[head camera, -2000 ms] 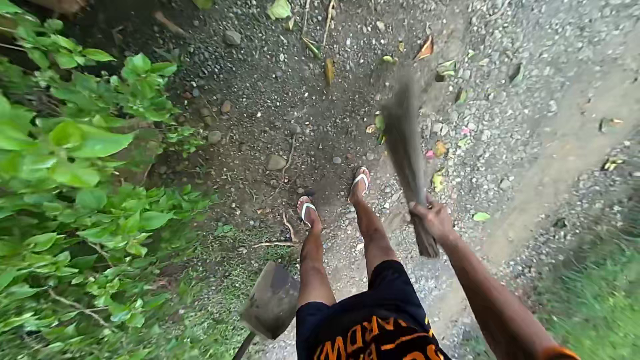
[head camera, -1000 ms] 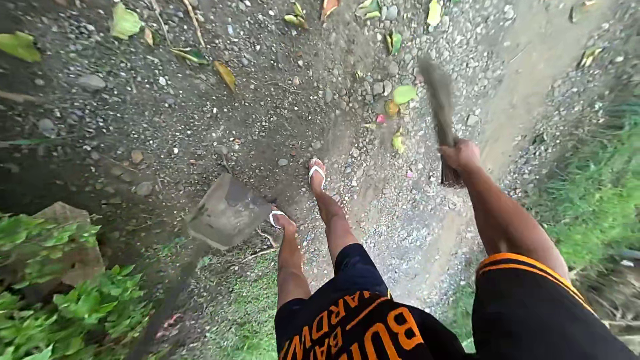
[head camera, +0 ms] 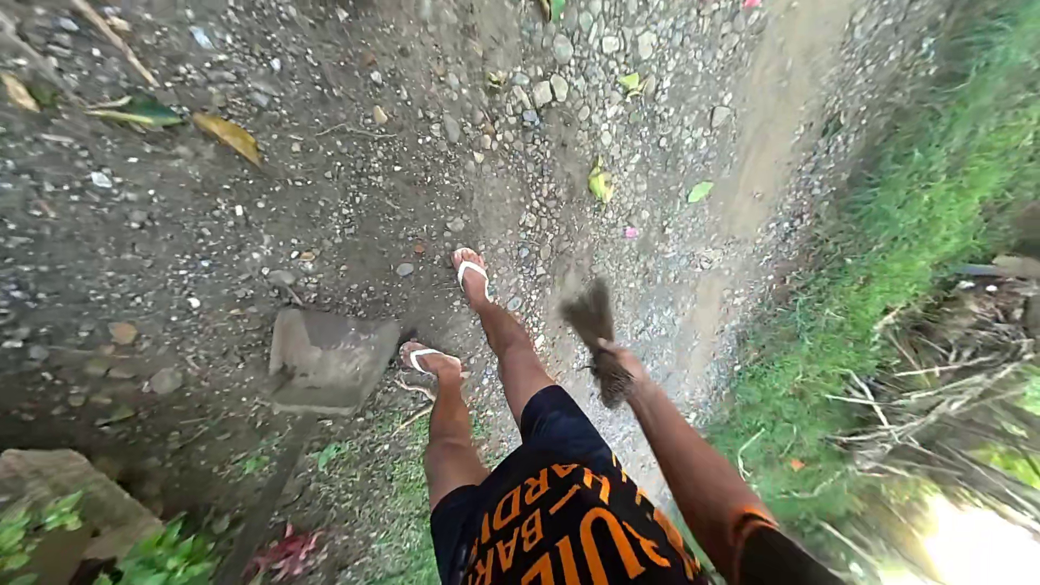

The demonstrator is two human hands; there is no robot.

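Observation:
My right hand is closed round the middle of a short bundled-bristle hand broom, right of my legs and above the gravel. The broom's bristles fan out toward the top of the view, and its thick butt sticks out below the hand. Left of my feet lies a worn dustpan with a scooped pan, its long handle running down to the lower left. My left hand is out of view, so its hold cannot be seen. White-strapped flip-flops are on my feet.
Gravelly ground bears scattered leaves, with a yellow leaf at upper left. Grass and dry branches line the right side. A large stone and green plants are at lower left.
The view has shifted strongly, with the left bushes mostly gone from it. The right hand, still holding the broom, has come down nearer my legs than one second ago.

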